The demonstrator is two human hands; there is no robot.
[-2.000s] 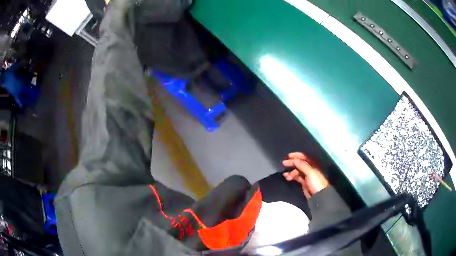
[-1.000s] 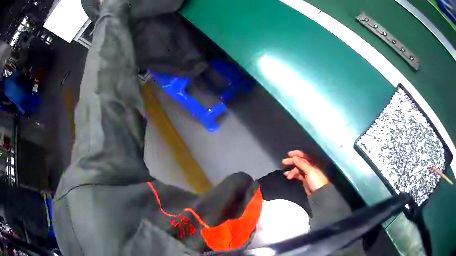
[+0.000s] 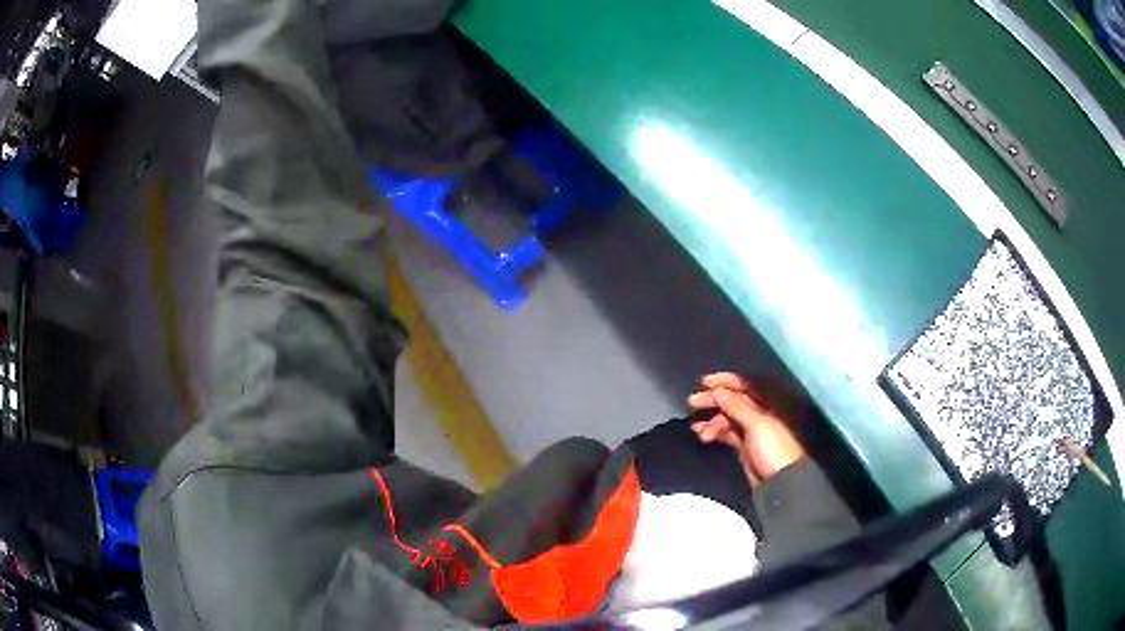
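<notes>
My right hand (image 3: 745,427) is at the lower centre-right, beside the bench edge. Its fingers are loosely curled and a little apart, and I see nothing in it. My left hand is not in view; my grey-green left sleeve (image 3: 302,234) runs up out of the top of the picture. The black parts tray (image 3: 919,419), full of tiny silver-white parts (image 3: 1005,370), lies on the green bench to the right of my right hand, not touched. A thin tan stick (image 3: 1086,461) rests at its lower right edge.
The green bench (image 3: 728,234) crosses the view with a white edge strip (image 3: 851,93). Beyond it lies a grey metal strip with holes (image 3: 997,142). A blue stool (image 3: 475,247) stands on the floor below. A dark blurred bar (image 3: 851,561) crosses the bottom right.
The left sleeve has shifted and its folds have changed. The view has moved slightly, so the metal strip appears lower and further right. My right hand and the tray have hardly changed.
</notes>
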